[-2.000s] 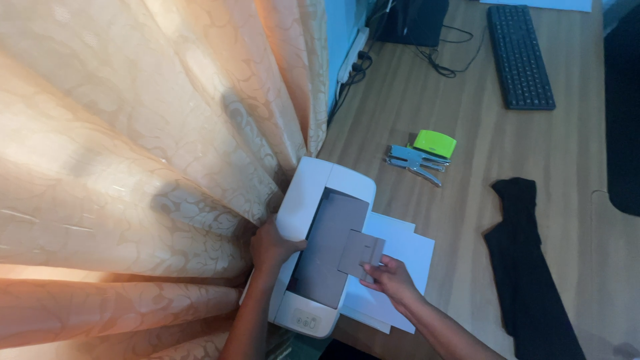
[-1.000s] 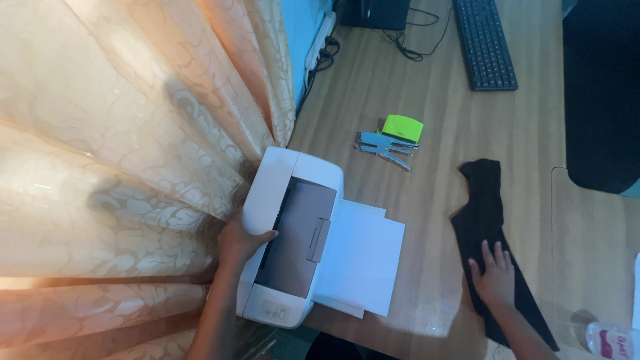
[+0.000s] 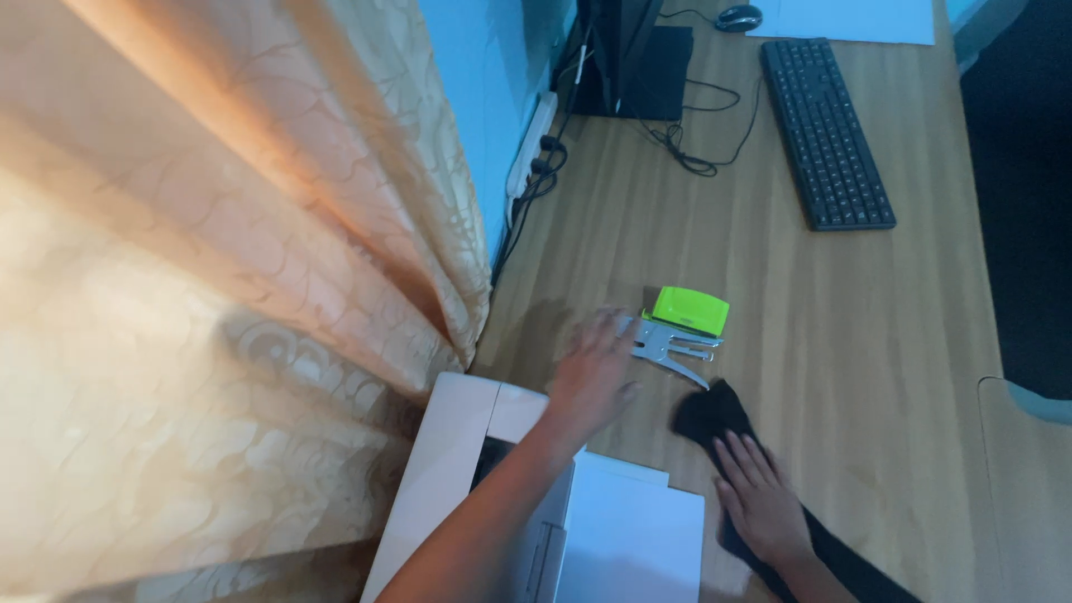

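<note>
My left hand [image 3: 592, 373], slightly blurred, reaches over the back corner of a white printer [image 3: 452, 427], its fingertips at the near end of a metal plier stapler [image 3: 662, 345]. Whether they touch cannot be told. A lime-green hole punch [image 3: 691, 311] lies just behind the stapler. My right hand [image 3: 760, 502] rests flat, palm down, on a folded black cloth [image 3: 712, 412], whose far end comes close to the stapler's handle. White paper [image 3: 632, 528] lies beside the printer, partly covered by it. My left forearm hides part of the printer's top.
A black keyboard [image 3: 827, 134], a mouse [image 3: 738, 18] and a monitor stand [image 3: 670, 75] with loose cables occupy the wooden desk's far part. A power strip [image 3: 529, 151] runs along the blue wall. A patterned curtain [image 3: 251, 276] hangs at left, against the printer. Another sheet [image 3: 846, 18] lies far back.
My left hand has left the printer and moved to the stapler. My right hand went from the printer's flap onto the black cloth, which now lies nearer the stapler. The view has shifted.
</note>
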